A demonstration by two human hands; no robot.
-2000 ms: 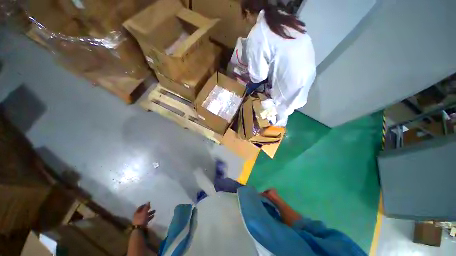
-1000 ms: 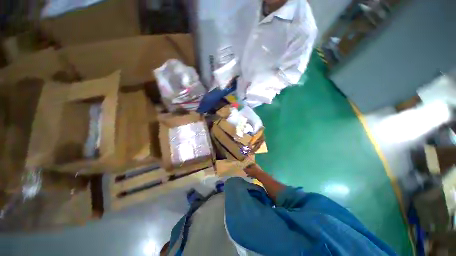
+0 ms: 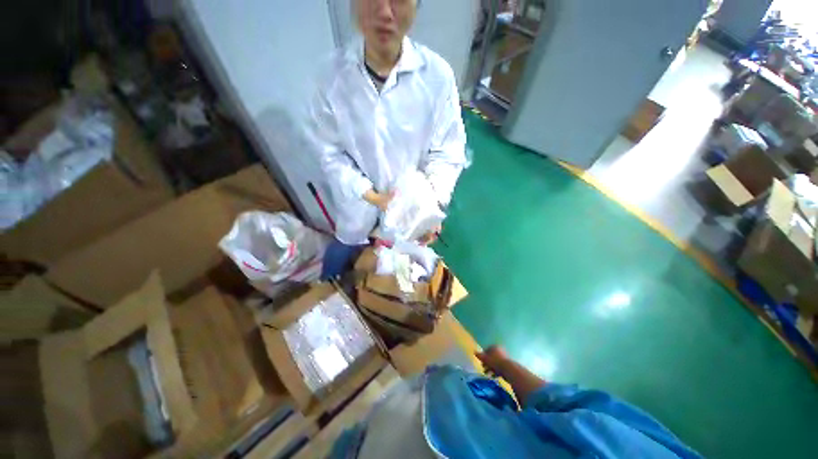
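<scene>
My right hand is at the lower middle, in front of the blue sleeve, small and blurred; I see nothing clear in it. My left hand is out of the picture. Nearest in front is an open carton with shiny white bagged goods inside. Beside it, to the right, stands a carton of scraps with crumpled white pieces on top. A person in a white coat stands behind it and holds a white bag in both hands.
A white woven sack stands behind the open carton. Large cartons are at left, over a wooden pallet. A green floor with yellow edging is at right; more open cartons stand beyond it.
The view has swung rightward. The person has turned from bending over the cartons to facing me, with a white bag in hand. My left hand has left the picture.
</scene>
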